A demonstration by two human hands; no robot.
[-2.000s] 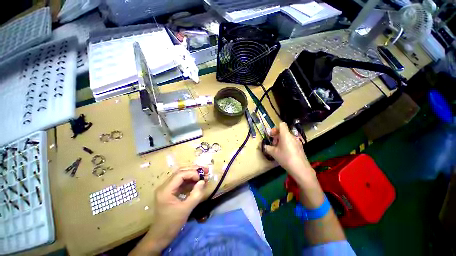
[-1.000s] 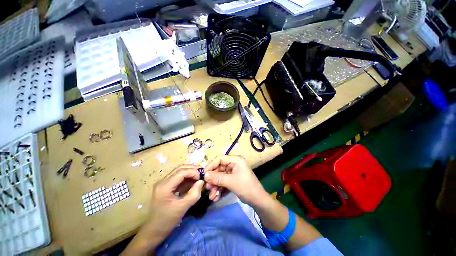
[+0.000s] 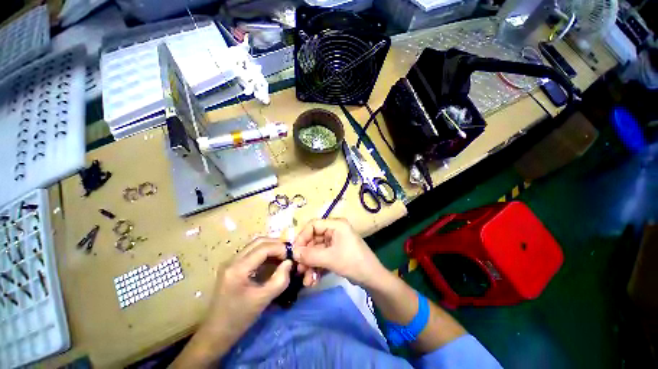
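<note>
A tiny dark assembly (image 3: 289,251) with a purple glint is pinched between the fingertips of both my hands, above the bench's front edge. My left hand (image 3: 252,277) holds it from the left with thumb and forefinger. My right hand (image 3: 333,252), with a blue band on the wrist, meets it from the right. The fingers hide most of the piece. Thin metal rings (image 3: 277,204) lie on the bench just beyond my hands.
A metal stand (image 3: 242,184) bears a white tube (image 3: 242,137). Behind are a round tub (image 3: 318,137), scissors (image 3: 376,194), a black fan (image 3: 339,61) and a soldering station (image 3: 433,115). White square pads (image 3: 149,281) and a parts tray (image 3: 32,288) lie left. A red stool (image 3: 498,252) stands right.
My right hand has left the scissors and come to the dark piece in my left hand. Over the last second both hands stay together; the view has shifted slightly.
</note>
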